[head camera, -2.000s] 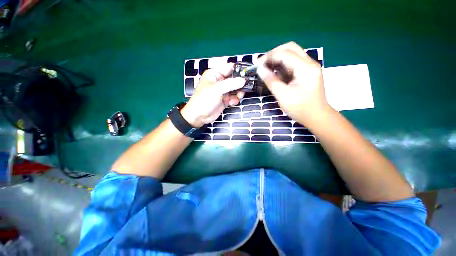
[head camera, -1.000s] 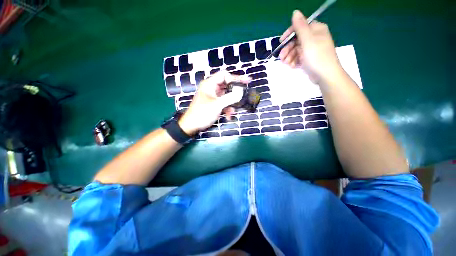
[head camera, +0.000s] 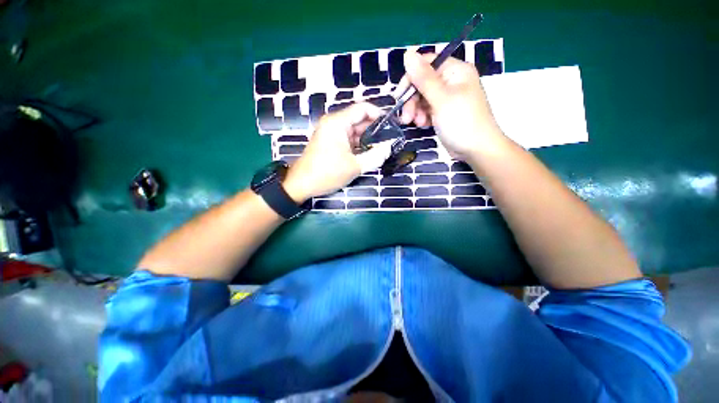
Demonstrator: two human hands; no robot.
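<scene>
My left hand point(head camera: 335, 153) holds a small dark assembly point(head camera: 400, 160) between thumb and fingers, over the sheets. Part of the assembly shows a brownish-amber tint. My right hand point(head camera: 453, 98) holds dark tweezers point(head camera: 444, 55), slanted, their tips down at the assembly by my left fingertips. Whether the tips carry a piece cannot be told. The far sheet bears L-shaped black stickers point(head camera: 268, 78) in two rows, partly bare white. The near sheet bears curved-top black strip stickers point(head camera: 430, 192) in columns. My hands hide parts of both sheets.
A blank white sheet area point(head camera: 540, 106) lies right of my right hand. A loose silver-and-black assembly point(head camera: 145, 189) sits on the green mat point(head camera: 197, 157) at left. A dark round object point(head camera: 35, 161) with cables stands at the far left edge.
My right hand with the tweezers has moved left and down from the far sheet to the assembly. My left hand still holds the assembly; the sheets and loose assembly appear slightly shifted in view.
</scene>
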